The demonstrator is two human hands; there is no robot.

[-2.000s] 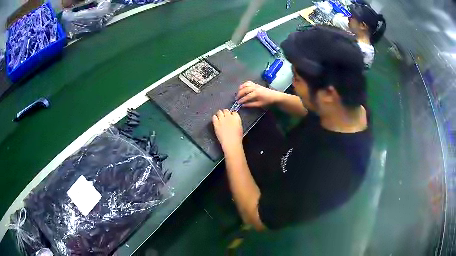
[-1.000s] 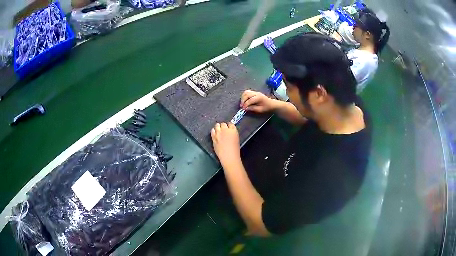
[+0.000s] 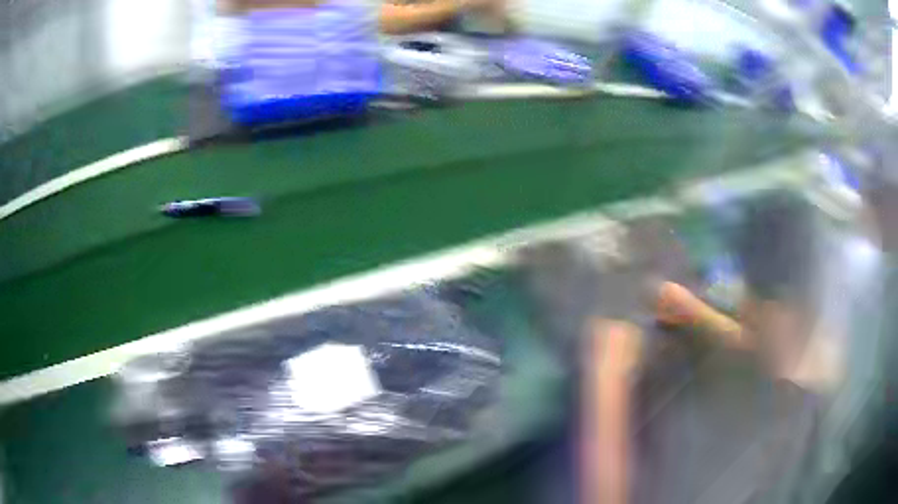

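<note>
Neither of my hands is in the picture. Nearest in front of me lies a large clear plastic parts bag full of dark parts, with a white paper label on top. The frame is strongly blurred by motion. A single pen body lies on the green conveyor belt beyond the bag.
A bright blue parts bin stands across the belt, with another person's arm behind it. A seated person at right reaches a bare forearm over the bench. A white strip borders the belt.
The view has swung left, so the bag, bin and seated person now appear farther right, and the picture has blurred. The arm behind the bin has come into view.
</note>
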